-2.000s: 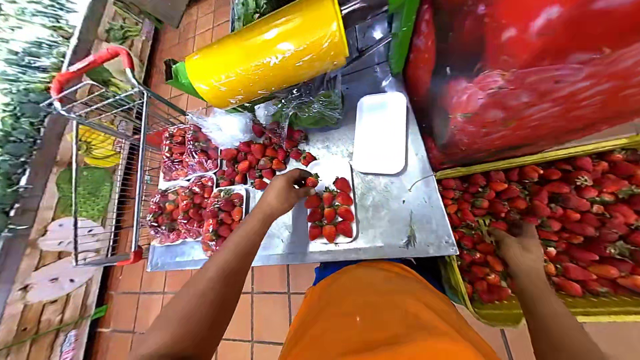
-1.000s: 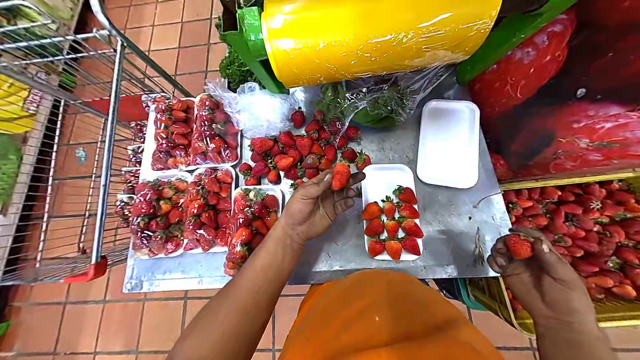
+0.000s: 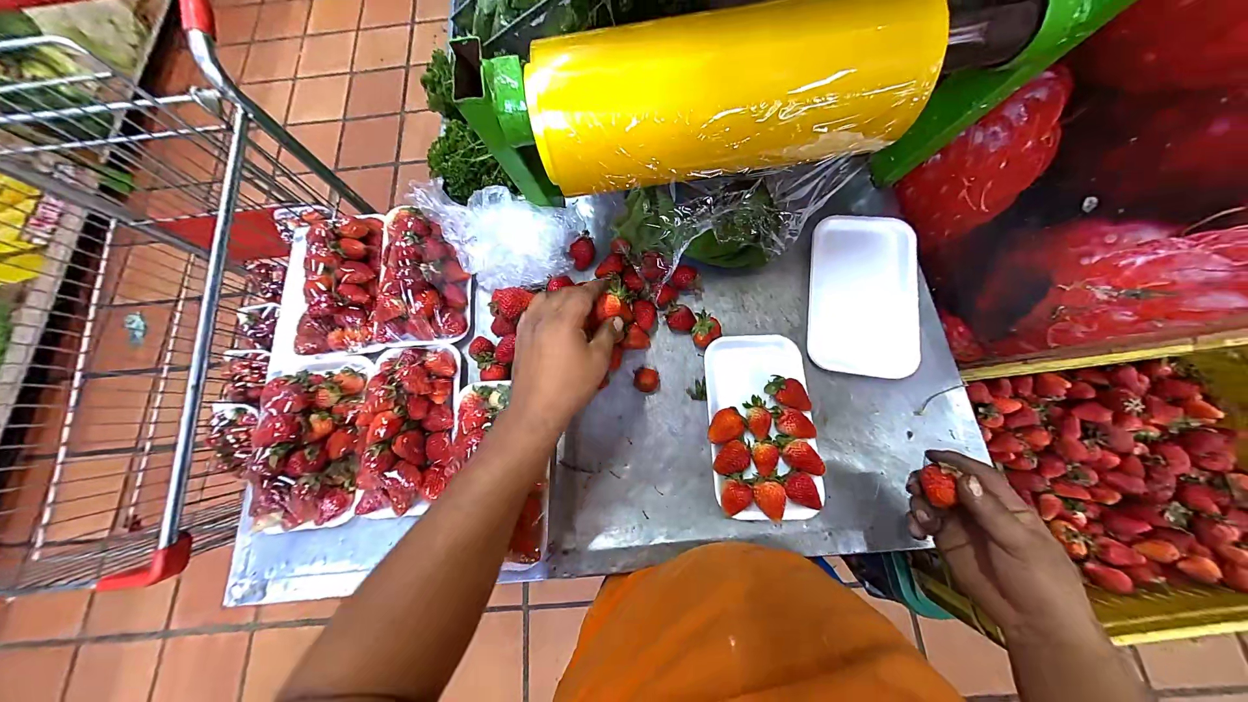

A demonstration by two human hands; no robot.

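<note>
My left hand reaches over the pile of loose strawberries on the metal table, thumb and fingers spread around a strawberry; whether it grips that one is unclear. Between the fingertips of my right hand is a strawberry, over the table's right edge. A white foam tray between my hands holds rows of strawberries in its nearer part; its far end is bare. Behind it to the right lies an empty white foam tray. Film-wrapped trays of strawberries sit at the left.
A yellow roll of cling film on a green stand spans the back, beside crumpled film and leafy greens. A shopping cart stands left. At right, a yellow crate is full of strawberries.
My left hand, which held a strawberry near the part-filled tray, has moved left to the loose pile. Earlier my right hand was in the crate; it now holds a strawberry beside the table.
</note>
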